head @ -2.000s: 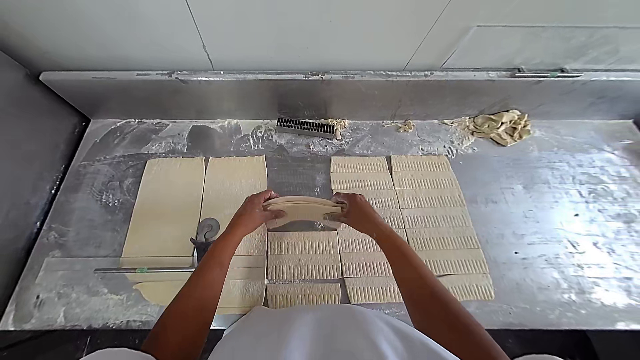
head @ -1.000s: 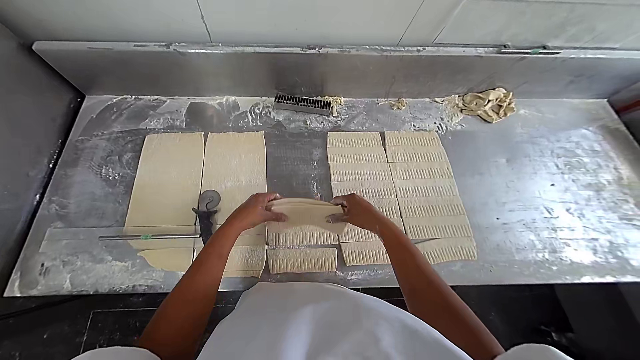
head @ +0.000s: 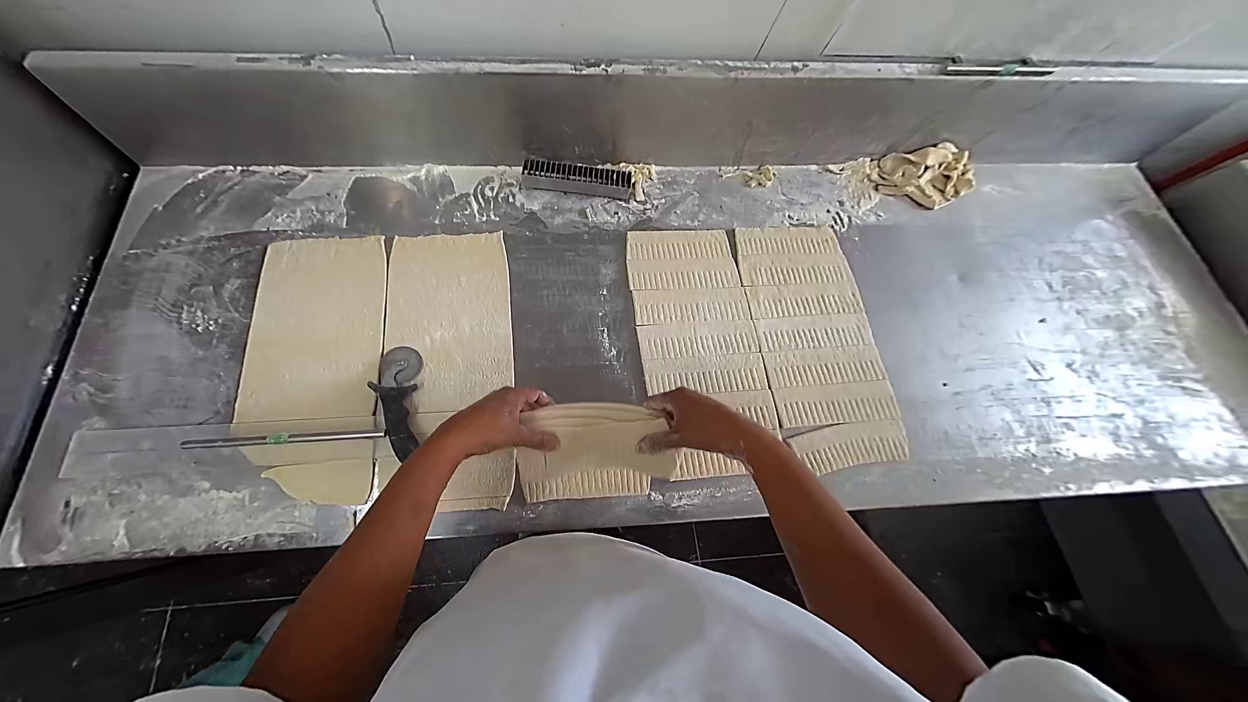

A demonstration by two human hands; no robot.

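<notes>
Between them, my left hand [head: 502, 424] and my right hand [head: 697, 426] hold a stack of dough pieces [head: 603, 439] by its two ends. Just below it, toward my body, a slit dough strip [head: 585, 485] lies on the steel table. Two columns of dough with rows of short slits [head: 697, 341] are to the right, cut crosswise into strips. On the left lie two long smooth dough sheets [head: 317, 331]. A pastry wheel cutter [head: 398, 390] with a dark handle rests over their inner edges, beside a clear ruler [head: 146, 453] lying across the sheets.
A slotted metal dough cutter [head: 577, 178] sits at the back of the floured steel table [head: 994, 322], near dough scraps. A crumpled dough lump [head: 924, 175] lies at the back right. Behind runs a raised steel backsplash [head: 439, 112]. The table's front edge is close to my body.
The stack in my hands has come down over the middle column, covering strips seen there two seconds ago. The view has shifted somewhat. The cutter, ruler and side sheets stay in place.
</notes>
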